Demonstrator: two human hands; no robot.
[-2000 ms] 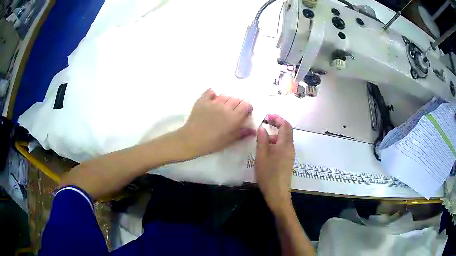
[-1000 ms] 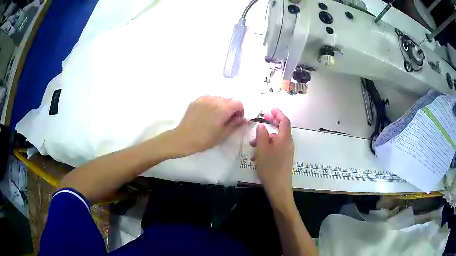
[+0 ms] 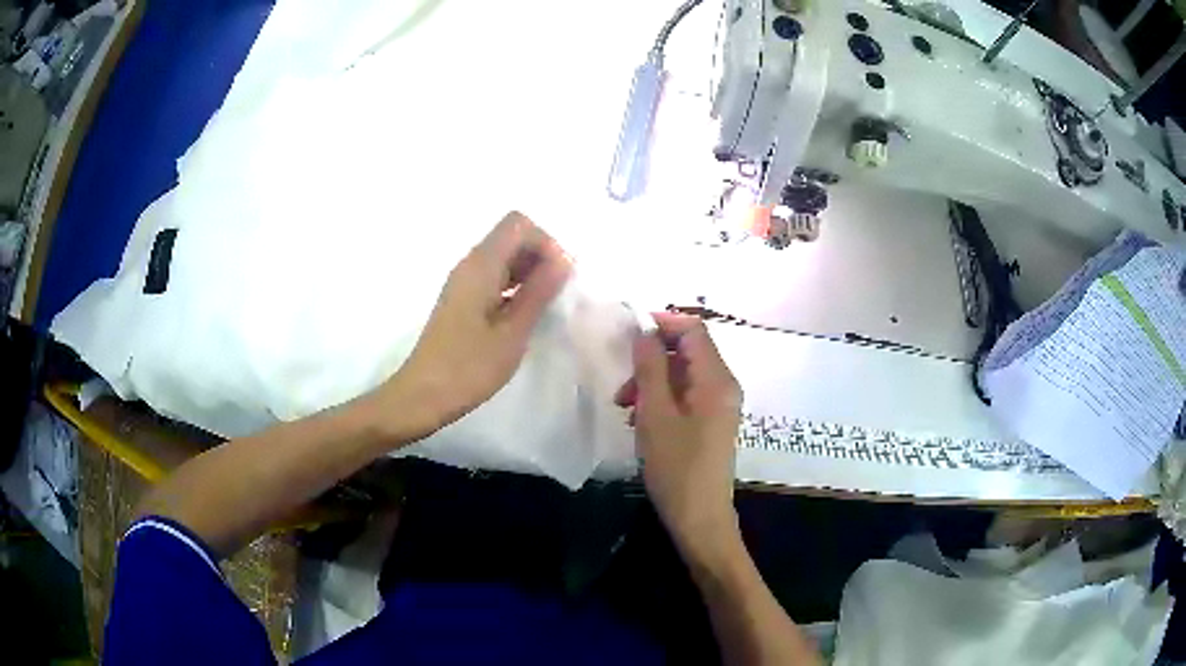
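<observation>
A large white garment piece [image 3: 325, 260] covers the left and middle of the table, partly lost in glare, with a small black label [image 3: 160, 260] at its left. My left hand [image 3: 501, 306] pinches the cloth near its right edge. My right hand [image 3: 683, 390] holds the cloth's right edge between thumb and fingers. The cloth is slightly raised between the hands. A thin dark tool, perhaps snips or tweezers [image 3: 702, 314], lies just beyond my right fingertips. The sewing machine [image 3: 910, 104] stands at the right, its needle area in bright glare.
A slim lamp [image 3: 635, 137] hangs left of the machine head. Black-handled shears [image 3: 995, 293] lie under the arm, beside a paper sheet [image 3: 1093, 377] with a green line. A printed ruler [image 3: 884, 446] runs along the front edge. More white cloth [image 3: 1001, 618] is below at right.
The dark tool has gone from my right fingertips onto the table. My left hand has moved left and up. My right hand has shifted slightly left and now grips the cloth edge.
</observation>
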